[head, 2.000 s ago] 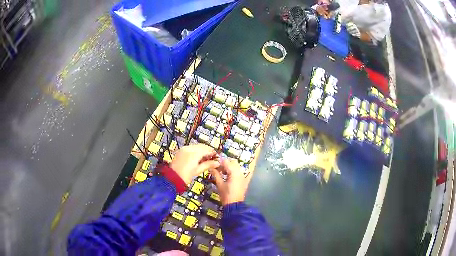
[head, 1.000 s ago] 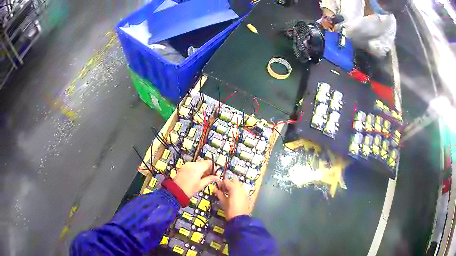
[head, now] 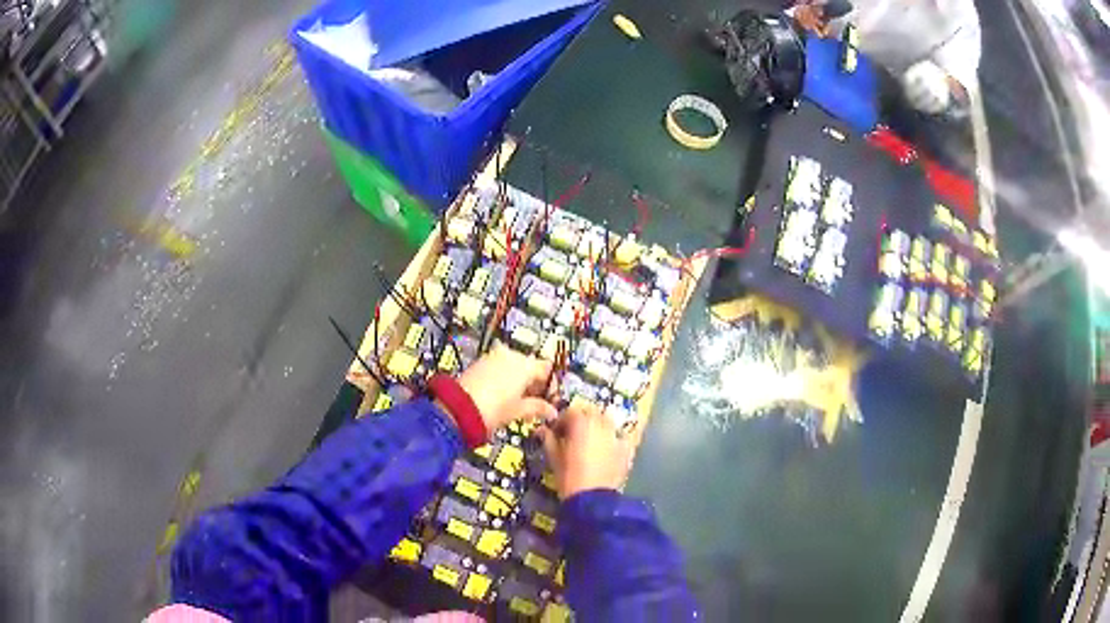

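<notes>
Rows of small circuit boards (head: 539,301) with grey-white parts and yellow blocks fill a shallow tray (head: 663,365) with a tan edge. Black lead wires (head: 354,349) stand up along its left side. Red lead wires (head: 513,273) lie between the middle and far rows. My left hand (head: 509,387) is over the middle of the tray, fingers bent down. My right hand (head: 589,447) is just to its right, fingertips close to the left ones. A thin dark wire rises beside the fingertips. Whether either hand pinches it is too blurred to tell.
A blue crate (head: 402,140) on a green crate (head: 376,195) stands beyond the tray at the left. A tape roll (head: 696,123) lies on the dark green bench. A yellow tape patch (head: 791,368) is right of the tray. More boards (head: 813,226) and a coworker's arm (head: 919,49) are at the far right.
The view has shifted slightly. Both hands stay close together over the middle rows; my right hand's fingers now look more curled and turned downward.
</notes>
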